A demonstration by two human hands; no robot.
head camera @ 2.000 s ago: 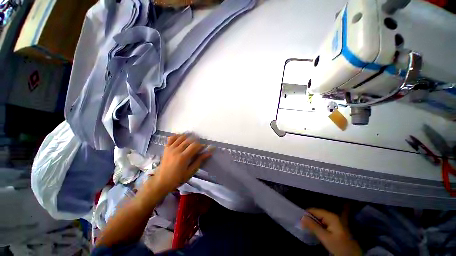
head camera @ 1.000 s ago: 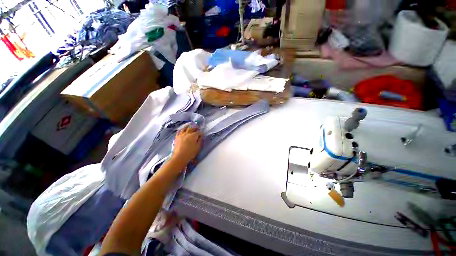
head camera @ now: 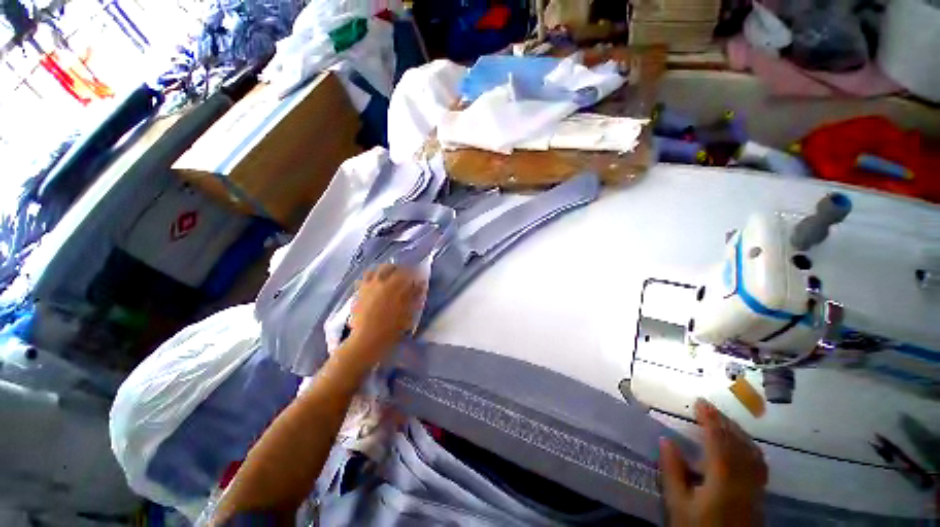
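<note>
My left hand (head camera: 387, 304) lies on the heap of grey-blue cut strips (head camera: 309, 273) at the table's left; its fingertips are among the folds, and whether they grip one is unclear. A long grey-blue strip (head camera: 536, 389) lies along the front table edge, just above the measuring tape strip (head camera: 515, 430). My right hand (head camera: 716, 479) is at this strip's right end, with thumb and fingers apart. The white sewing machine head (head camera: 758, 283) stands beyond it, with an orange-tan tab (head camera: 746, 395) near the presser foot.
Dark-bladed scissors (head camera: 920, 437) lie at the right. A brown wrapped packet (head camera: 515, 168) with white and light-blue cloth sits at the back. A cardboard box (head camera: 283, 144) and a white plastic bag (head camera: 155, 412) are left. More strips (head camera: 412, 479) hang below the table edge.
The view has lifted and shifted. My left hand has gone from the front edge to the heap. A strip now lies along the edge. My right hand has come back into view beside it.
</note>
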